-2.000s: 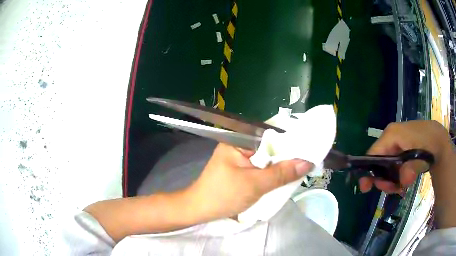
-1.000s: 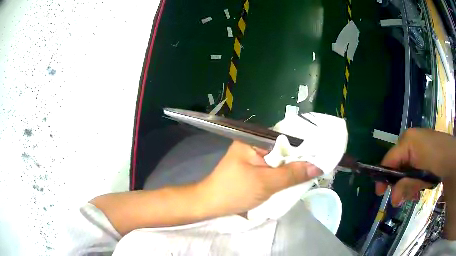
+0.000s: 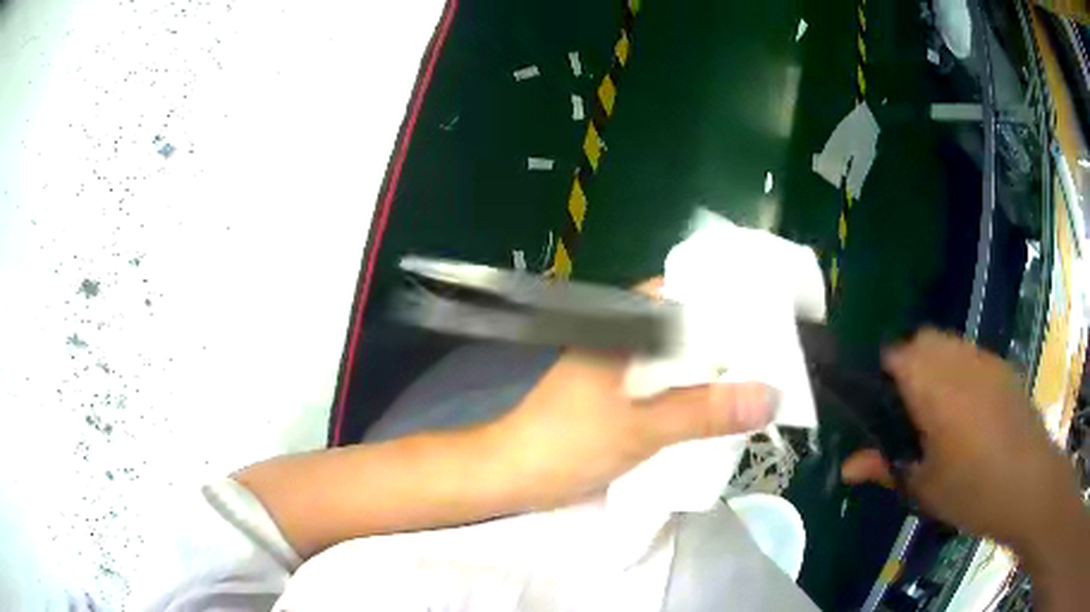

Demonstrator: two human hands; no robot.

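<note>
Large dark tailor's shears (image 3: 550,313) lie across the middle, tips pointing left, their blades blurred; I cannot tell how far apart they are. My right hand (image 3: 956,430) grips the black handles at the right. My left hand (image 3: 610,424) holds white fabric (image 3: 747,299) wrapped around the blades' middle, thumb on top of the cloth. The cloth hides the pivot. Part of the fabric hangs down below the thumb. The left fingers are mostly hidden behind the shears and cloth.
A white speckled table (image 3: 179,239) with a red edge is at the left. The green floor (image 3: 705,108) has yellow-black striped lines and white offcuts (image 3: 851,146). A white tub (image 3: 771,532) stands below the hands. Metal framing (image 3: 990,227) runs along the right.
The shears opened at first, then closed, and now are blurred by movement. The right hand has shifted and turned on the handles. The cloth stands higher around the blades. The view has shifted a little.
</note>
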